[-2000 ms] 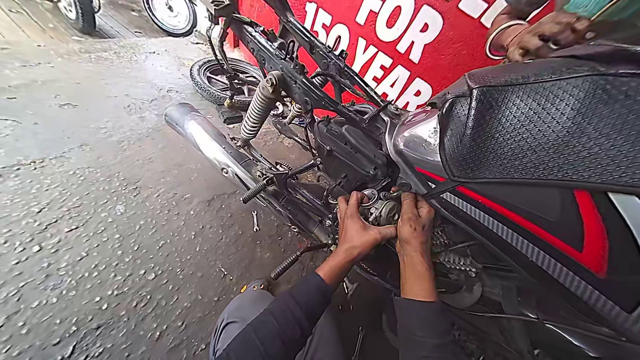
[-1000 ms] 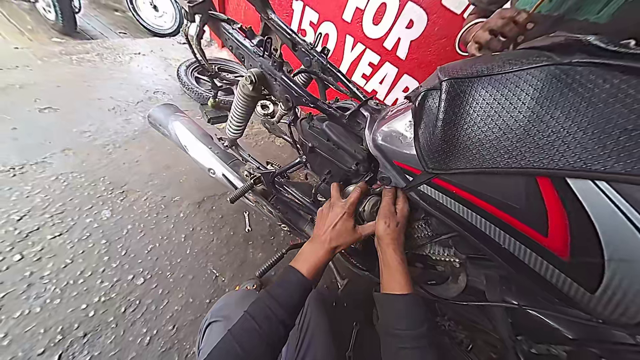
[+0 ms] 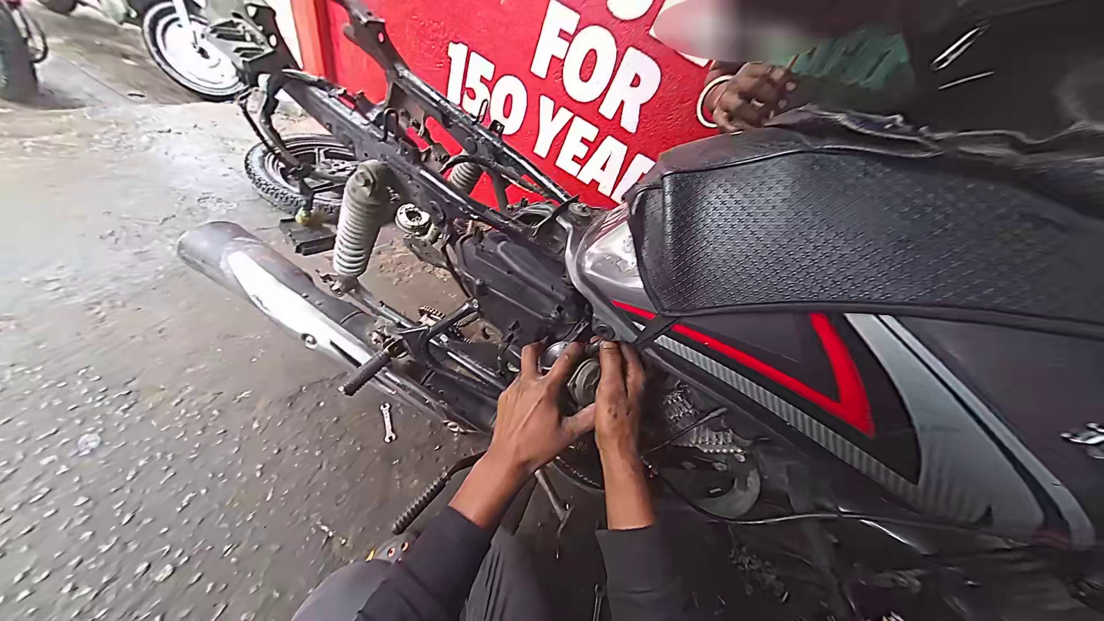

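Both bare hands reach into the middle of a partly stripped motorcycle. My left hand [image 3: 536, 412] grips the left side of a round metal carburetor [image 3: 586, 379], its fingertips up at the part's top edge. Against the right side of the same part lies my right hand [image 3: 618, 401], fingers pointing up and close together. The fingertips partly hide where they touch. Just above them sits a black plastic airbox [image 3: 517, 285]. To the right runs the fuel tank side panel [image 3: 759, 362] with red and silver stripes, below a black textured cover [image 3: 862, 233].
A chrome exhaust muffler [image 3: 276, 293], a coil-spring shock absorber [image 3: 356, 224] and a footpeg [image 3: 366, 373] stand left of the hands. An open-end wrench [image 3: 388, 423] lies on the wet ground. Another person's hand [image 3: 749, 95] is beyond the cover. A kick lever [image 3: 431, 496] juts out near my knee.
Both hands stay at the carburetor, with only small finger shifts. The other person's hand remains beyond the black cover.
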